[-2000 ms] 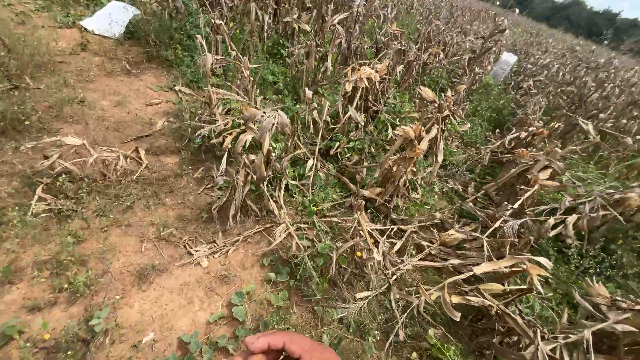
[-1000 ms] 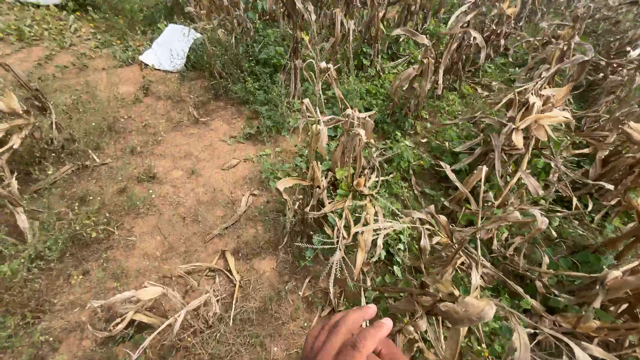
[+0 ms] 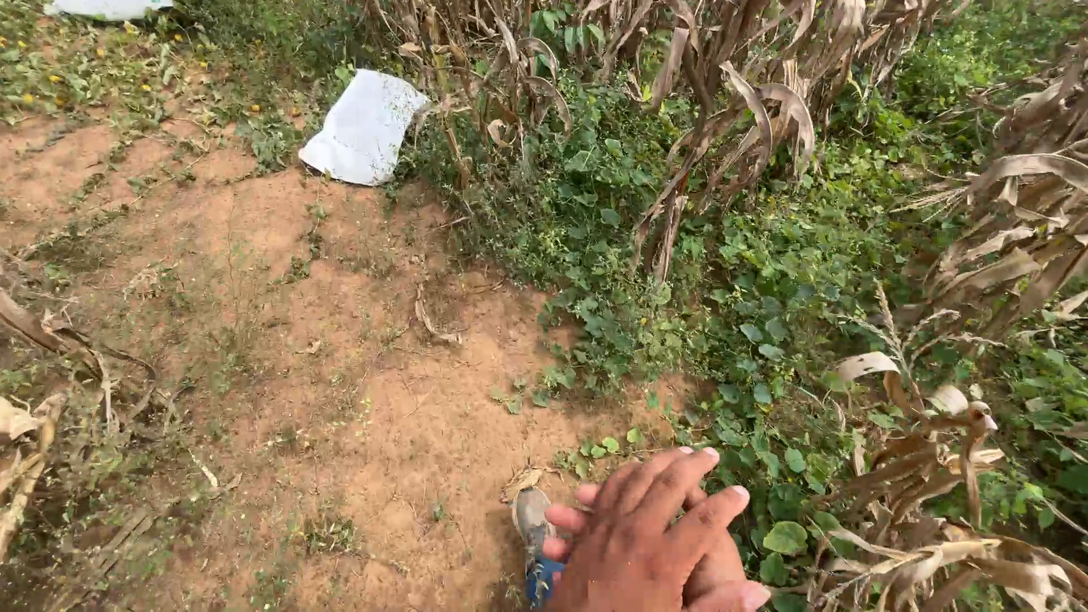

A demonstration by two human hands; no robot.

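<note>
At the bottom, right of centre, my left hand [image 3: 633, 540] lies back up across my right hand, its fingers pointing up and to the right, somewhat spread. Nothing shows in it. Beneath it is my right hand [image 3: 716, 561], mostly hidden; fingertips stick out on the left side and part of the hand shows on the right. Its palm is out of sight. The hands touch each other. Just left of them are a worn shoe [image 3: 532, 515] and a blue trouser leg [image 3: 541, 581] on the soil.
Dry maize stalks [image 3: 731, 110] stand at the upper right, with more dry leaves [image 3: 960, 476] beside the hands. Green creeping plants [image 3: 756, 297] grow between them. Reddish bare soil [image 3: 408, 442] runs up the left. A white sack [image 3: 367, 127] lies farther off, another white sack [image 3: 110, 7] at the top left.
The view has swung left and down. Two hands overlap now, where one showed at the bottom edge before. A shoe and a second white sack have come into view.
</note>
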